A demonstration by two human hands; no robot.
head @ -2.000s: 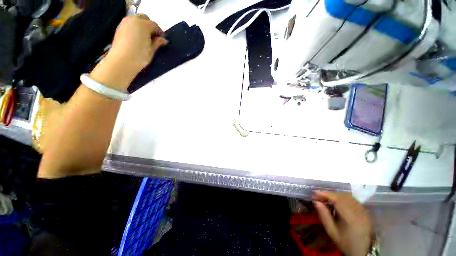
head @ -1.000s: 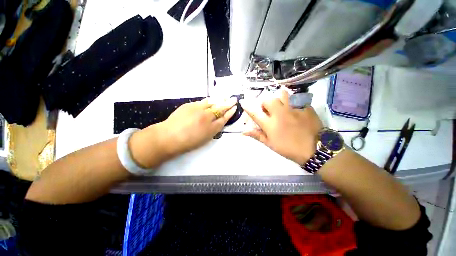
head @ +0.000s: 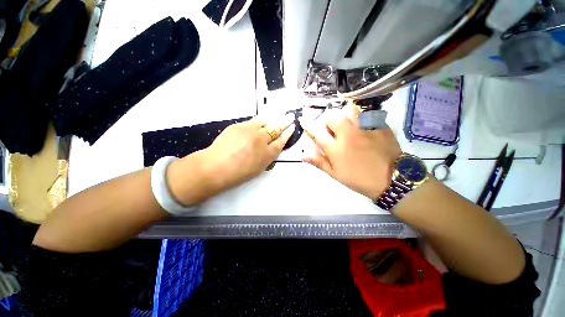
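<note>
A black speckled fabric piece [head: 179, 141] lies flat on the white table, its right end under my fingers at the needle area. My left hand [head: 245, 148] presses on it from the left, with its fingertips near the presser foot [head: 325, 102]. My right hand [head: 356, 148] is at the right of the foot, with its fingertips at the end of the piece. My fingers cover part of the fabric, and glare hides the needle. A stack of black speckled pieces [head: 130, 77] lies at the upper left.
The white sewing machine head [head: 347, 37] is above my hands. A phone [head: 435, 111] with a ring [head: 441, 172] and thread snips [head: 495, 176] lie at the right. Dark fabric [head: 43, 74] is at the far left. A blue basket [head: 179, 272] and red container [head: 399, 288] are below the table edge.
Since two seconds ago, my left hand has come from the stack to the needle area, and my right hand from the table's front edge. Over the last second both hands have barely moved.
</note>
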